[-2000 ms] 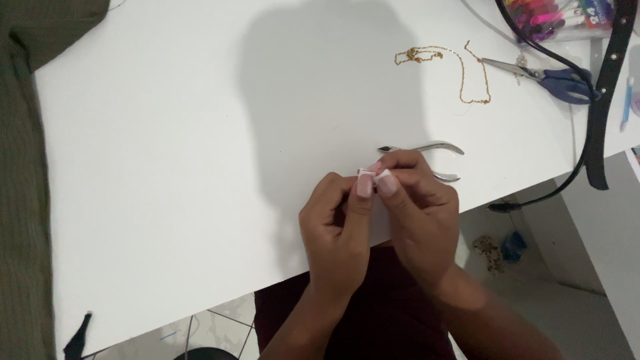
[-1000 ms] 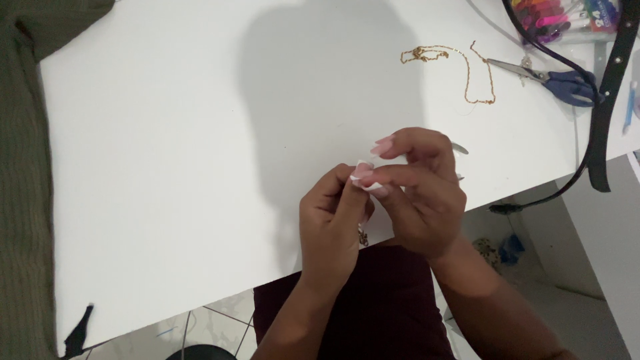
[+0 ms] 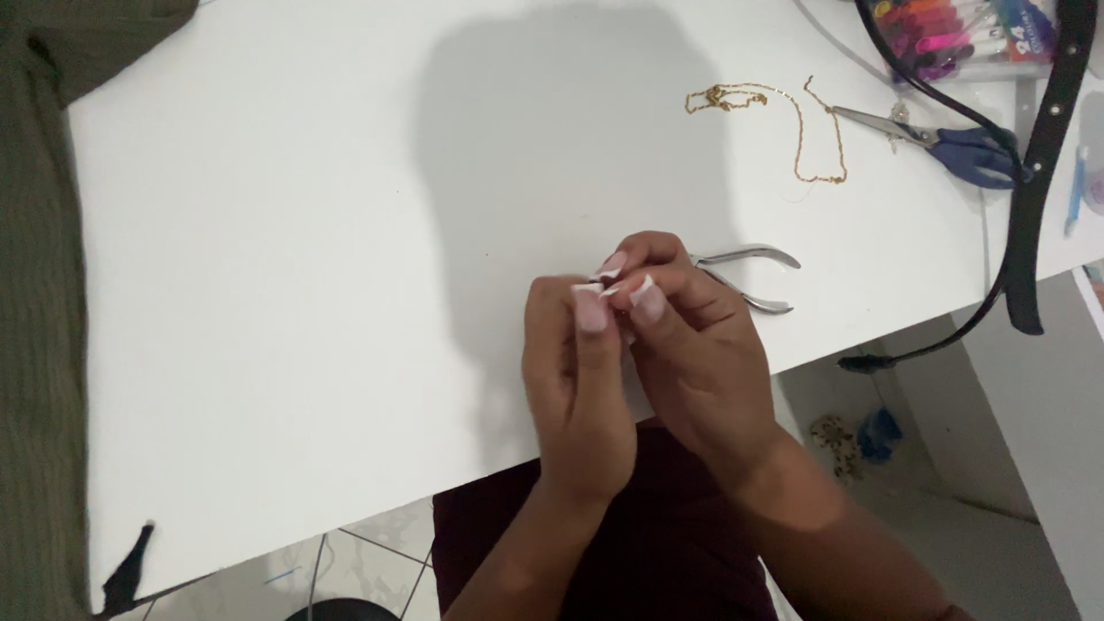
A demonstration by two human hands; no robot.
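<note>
My left hand [image 3: 580, 379] and my right hand [image 3: 703, 354] meet above the white table's near edge, thumb tips and fingertips pinched close together. Something small and dark sits between the fingertips, mostly hidden; I cannot tell what it is. Just behind my right hand lies a pair of metal nippers [image 3: 755, 252], its two handles spread and its jaws covered by my fingers. Farther back, a gold chain [image 3: 800, 138] lies in a loose loop, bunched at its left end. Scissors with blue handles [image 3: 970, 155] rest on the table, their tips touching the chain.
A black strap with holes [image 3: 1039, 172] and a black cable [image 3: 992, 297] cross the table's right side. A clear pack of colored markers [image 3: 957, 39] is at the back right. Green ribbed cloth [image 3: 43, 345] covers the left edge. An open shelf [image 3: 931, 517] is below right.
The raised fingers of my right hand have come back down to my left fingertips. The small chain-like piece that showed below my left fingers a second ago is now hidden.
</note>
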